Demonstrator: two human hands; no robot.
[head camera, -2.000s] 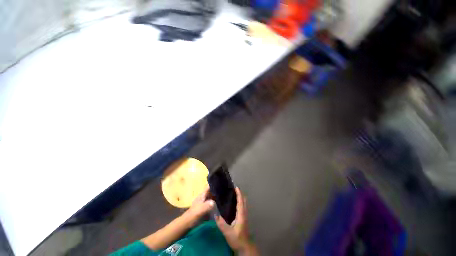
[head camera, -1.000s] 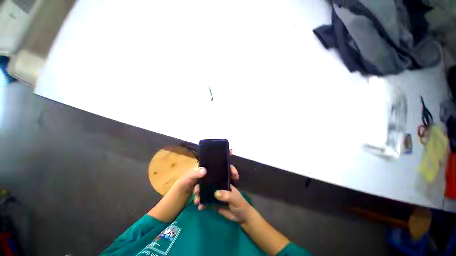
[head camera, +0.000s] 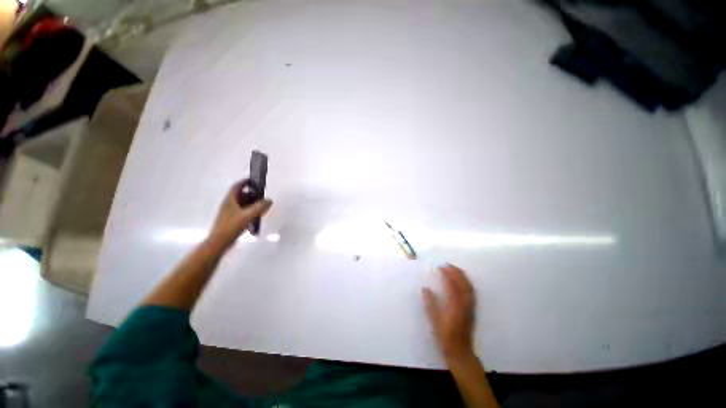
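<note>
My left hand (head camera: 239, 209) is over the left part of the white table (head camera: 509, 303) and grips the dark mobile phone (head camera: 259, 169), which is seen nearly edge-on. Whether the phone touches the table I cannot tell. My right hand (head camera: 452, 307) is over the table near its front edge, fingers apart and empty, slightly blurred. A small thin tool (head camera: 401, 241), perhaps thread snips, lies on the table just ahead and to the left of my right hand.
A dark garment (head camera: 629, 64) lies at the far right of the table. A large pale bin (head camera: 95, 183) stands against the table's left side. A shiny clear sheet or bag (head camera: 707, 159) is at the right rim. Small dark scraps dot the table.
The phone has moved from in front of my body, held in both hands, to over the table at left in my left hand. My right hand has let go of it and moved right.
</note>
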